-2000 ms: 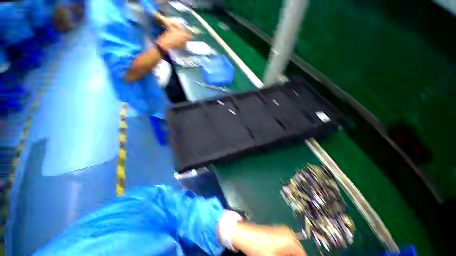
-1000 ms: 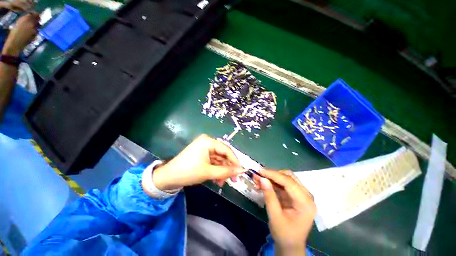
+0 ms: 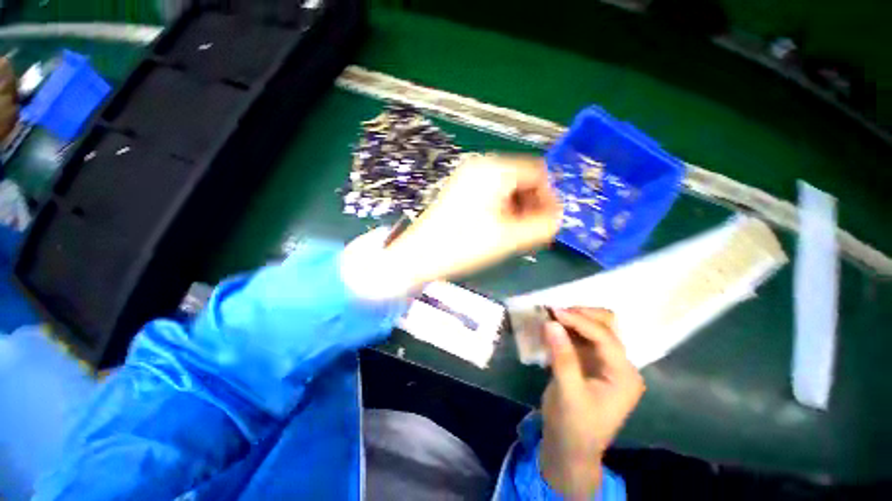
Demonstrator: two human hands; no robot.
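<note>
A silver-white panel (image 3: 452,325) with a dark slot lies at the bench's front edge, between and below my hands. My left hand (image 3: 494,215) is blurred, raised over the bench, with curled fingers at the left wall of the blue bin (image 3: 641,217); whether it holds anything cannot be told. My right hand (image 3: 590,377) pinches a small dark strip (image 3: 549,314) at the left end of the sticker sheets (image 3: 675,294). Light slivers lie in the bin. My left hand partly hides the heap of mixed slivers (image 3: 396,161).
A long black compartment tray (image 3: 147,157) stands at the left. A narrow white strip (image 3: 815,294) lies at the right. A cream edge strip (image 3: 450,102) runs behind the heap. Another blue bin (image 3: 68,96) and part of a person's hand (image 3: 7,98) show at the far left.
My hands have parted. My left hand has moved up and right to the bin, while my right hand keeps the dark strip. The panel now shows uncovered. The view has shifted.
</note>
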